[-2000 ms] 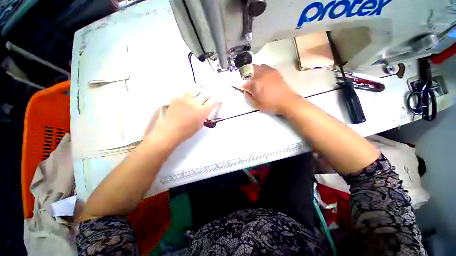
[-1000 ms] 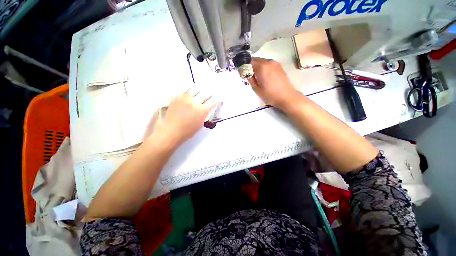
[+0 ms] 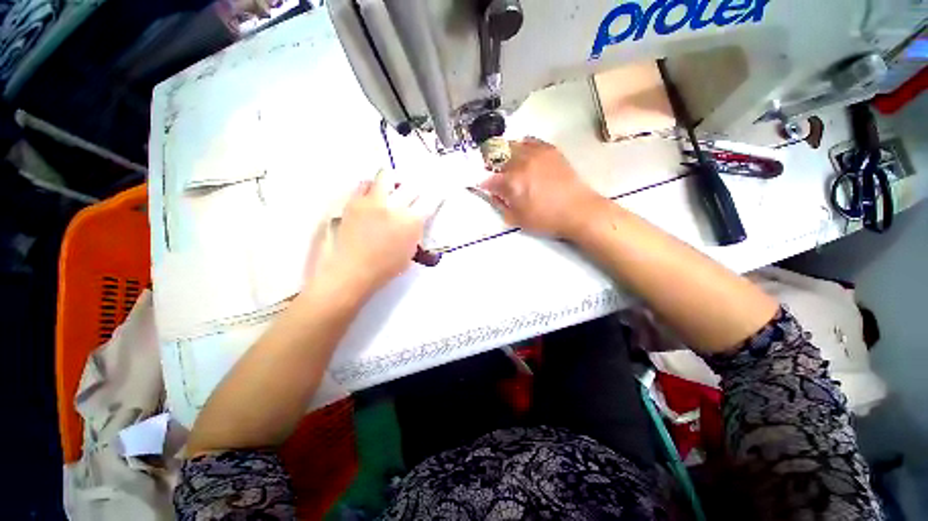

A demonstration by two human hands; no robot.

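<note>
Pale fabric pieces [image 3: 229, 249] lie flat on the white table, left of the needle area, and almost vanish against it. My left hand [image 3: 368, 236] rests palm down on the pale fabric, left of and below the needle. My right hand [image 3: 537, 188] is just right of the needle area, beside the small yellowish knob [image 3: 496, 153]. Its thumb and fingers are together at a fabric edge, with a thin dark line at the fingertips. The presser foot [image 3: 455, 145] is small and washed out by glare. The sewing machine [image 3: 570, 61] stands above.
A tan card [image 3: 635, 102] lies on the machine bed. A black-handled tool [image 3: 718, 204], dark red snips [image 3: 741, 159] and black scissors [image 3: 863, 193] lie to the right. An orange basket [image 3: 92, 254] holds beige cloth [image 3: 117, 377] with a white paper [image 3: 145, 436] at left.
My right hand has moved slightly down from the knob and toward me compared with one second ago. My left hand has shifted only slightly, its fingers now more bunched. The camera view has shifted a little.
</note>
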